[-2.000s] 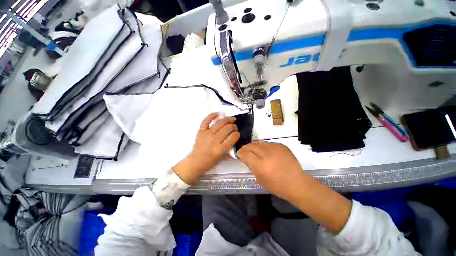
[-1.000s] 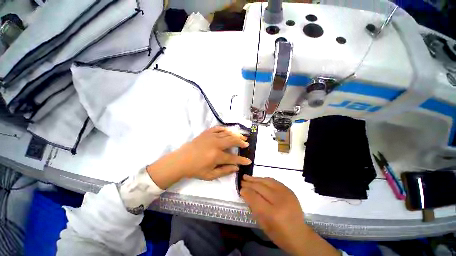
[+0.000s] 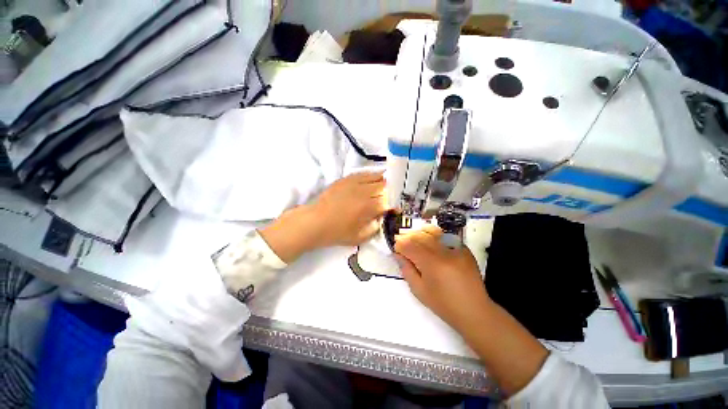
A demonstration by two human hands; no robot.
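Note:
The pale garment panel point(image 3: 239, 160) with a dark edge lies left of the needle of the white sewing machine point(image 3: 543, 132). A small black fabric piece point(image 3: 391, 230) shows at the presser foot point(image 3: 409, 217), mostly hidden by my fingers. My left hand point(image 3: 339, 212) lies on the panel just left of the foot, fingertips on the cloth by the needle area. My right hand point(image 3: 437, 262) is in front of the foot, its thumb and fingers pinched at the black piece. The needle tip cannot be made out.
A stack of black pieces point(image 3: 539, 275) lies right of the needle. Layered panels point(image 3: 96, 68) lie upper left. Pink and dark sticks point(image 3: 621, 307) and a dark glossy rectangle point(image 3: 686, 327) lie far right. A curved grey slot or piece point(image 3: 359, 267) shows near my hands. The ruler-marked table edge point(image 3: 359, 359) runs in front.
Both hands have moved up towards the presser foot with the black piece, which now shows bunched or curved there instead of as a long strip. The panel's dark edge has shifted away from me.

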